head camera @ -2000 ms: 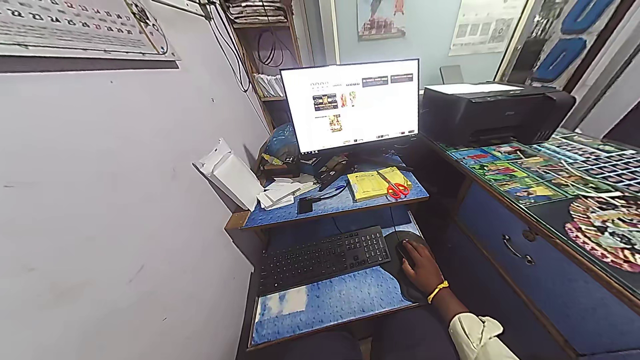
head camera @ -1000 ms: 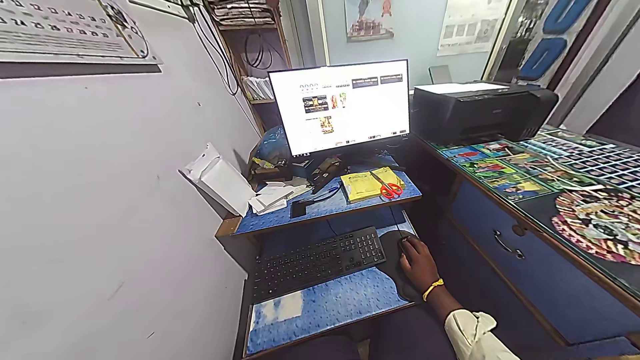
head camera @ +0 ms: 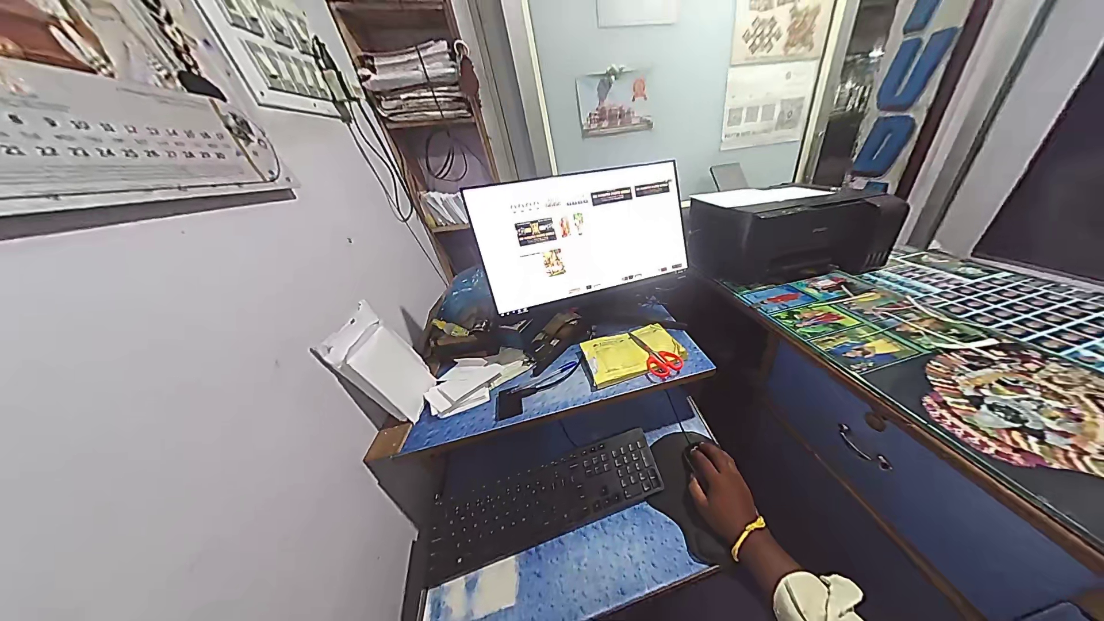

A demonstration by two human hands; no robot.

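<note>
My right hand, with a yellow band at the wrist, rests over a black computer mouse on a dark mouse pad. Left of it a black keyboard lies on the blue pull-out tray. My left hand is out of view. Above the tray, a lit monitor showing small pictures stands on the blue desk shelf. Red-handled scissors lie on a yellow paper pad. A small black object with a cable is beside white papers.
A black printer stands on the picture-covered counter at the right, above blue drawers. A white box leans by the left wall. Shelves with stacked papers and hanging cables are behind.
The view has shifted a little. My right hand stays at the mouse, and nothing on the desk has plainly moved.
</note>
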